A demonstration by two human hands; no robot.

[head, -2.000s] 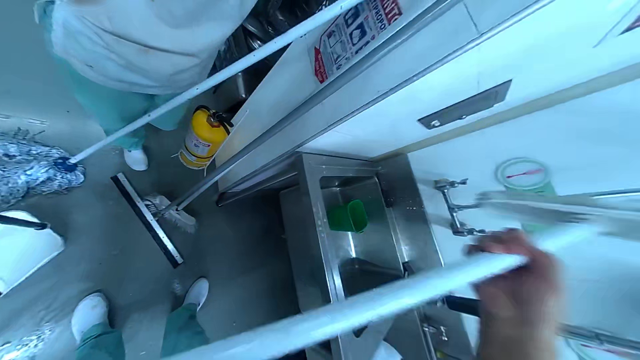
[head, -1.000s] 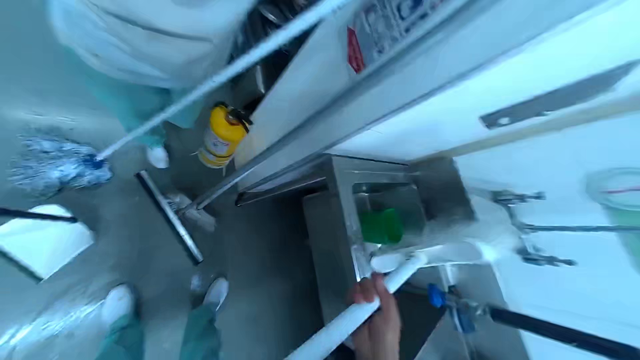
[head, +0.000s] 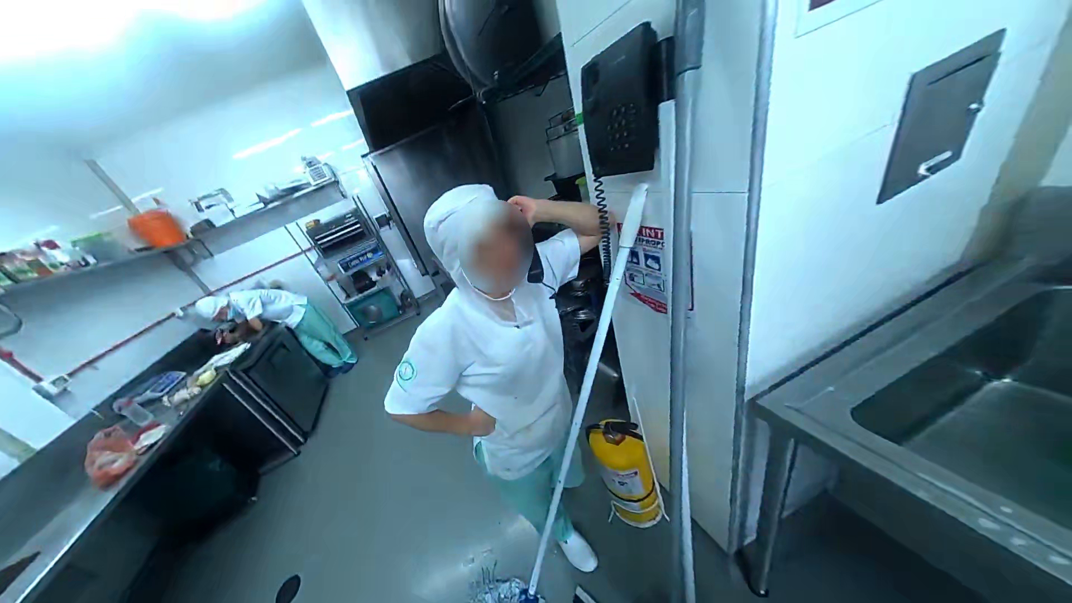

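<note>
Neither my left hand nor my right hand shows in the head view now. A mop with a long white handle (head: 590, 368) leans against the wall edge below a black wall telephone (head: 621, 105); its blue-and-white strands (head: 498, 590) rest on the floor at the bottom edge. A person in a white cap and white top (head: 507, 360) stands just behind the handle, one hand at the head and the other at the hip. Right of them a yellow fire extinguisher (head: 626, 477) stands on the floor. A tall grey pole (head: 680, 335) runs beside it along the wall corner.
At the right is a stainless steel sink (head: 871, 452) on legs, below a metal wall panel (head: 942, 117). Along the left runs a counter (head: 75, 519) with a plastic bag (head: 110, 456) and other items. A second person (head: 293, 318) bends over its far end.
The view has swung up and left, from the floor and sink to the room. The hand seen on a white pole at the sink is out of view.
</note>
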